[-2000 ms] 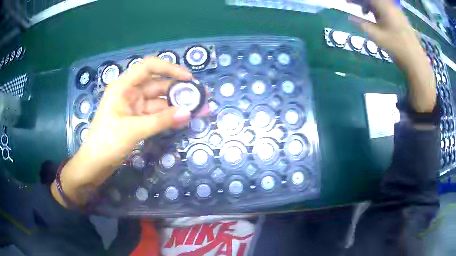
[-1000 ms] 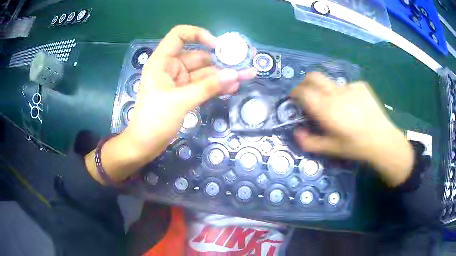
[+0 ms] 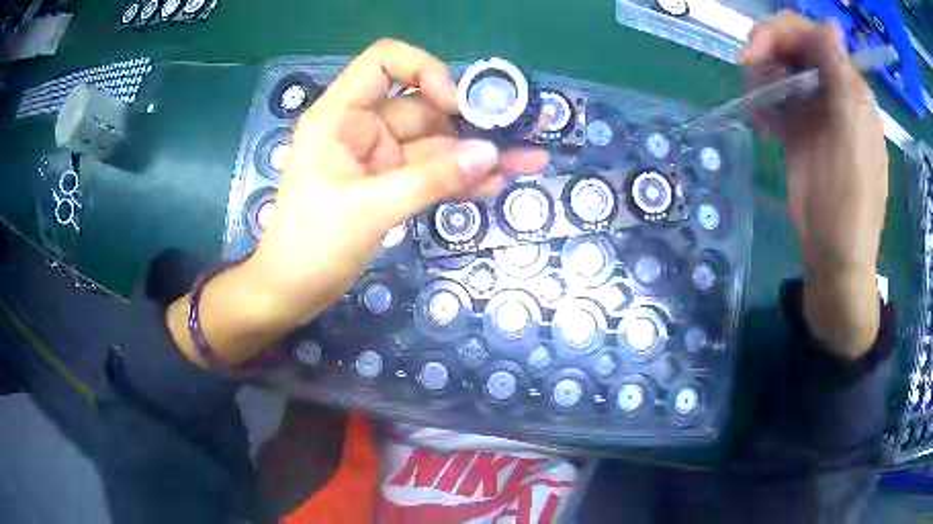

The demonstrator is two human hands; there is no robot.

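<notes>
My left hand point(image 3: 348, 184) grips a round black unit with a white rim point(image 3: 493, 94) between thumb and forefinger, above the back of the clear blister tray point(image 3: 731, 307). A holding strip point(image 3: 491, 237) with four round units lies across the middle of the tray. Part of another strip with a unit point(image 3: 556, 115) shows behind the left fingertips. My right hand point(image 3: 834, 154) is raised at the tray's right, blurred, with slim tweezers point(image 3: 752, 100) in its fingers, the tips pointing left. The left hand hides part of the tray.
At the left lie a dotted sheet point(image 3: 97, 84), a pale roll point(image 3: 87, 121) and white rings point(image 3: 68, 197). Another strip of units point(image 3: 169, 10) is at the upper left. A clear box point(image 3: 691, 29) and a blue bin point(image 3: 905, 77) are at the upper right. Filled trays point(image 3: 914, 358) stand at the right edge.
The four-unit strip, earlier in my right hand's area, now lies on the tray. My right hand has moved up and right and now holds tweezers. My left hand still holds the unit.
</notes>
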